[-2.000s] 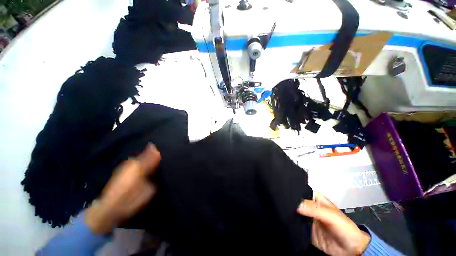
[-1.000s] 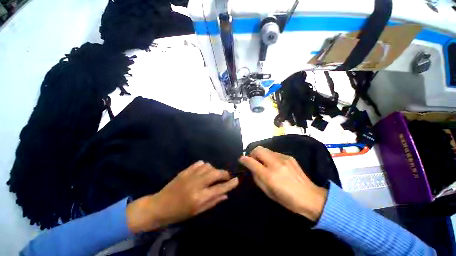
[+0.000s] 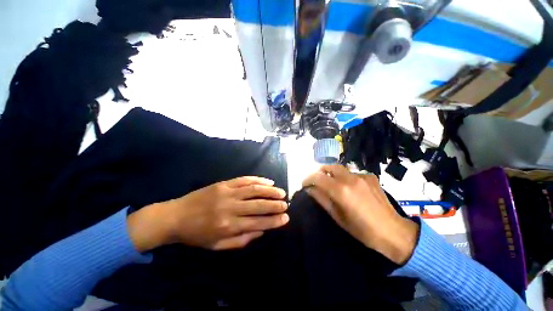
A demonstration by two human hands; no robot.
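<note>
The black fabric panel (image 3: 182,152) lies over the white table and towards my lap, its edge running up to the presser foot (image 3: 290,126) of the sewing machine. My left hand (image 3: 227,212) rests flat on the panel, fingers together, fingertips at the edge. My right hand (image 3: 358,206) is just right of the edge, fingertips pinching the fabric below the grey ribbed knob (image 3: 327,150). The needle point is too small to make out.
A black strip pile (image 3: 54,79) lies at left, another (image 3: 157,12) behind it. Right of the knob are small black pieces (image 3: 397,169), orange-red and blue snips (image 3: 430,209) and a purple box (image 3: 497,231). The machine head (image 3: 358,67) stands close in front.
My view has moved closer to the machine. My hands went from holding the panel apart to lying together at its edge, and the edge now lies by the presser foot.
</note>
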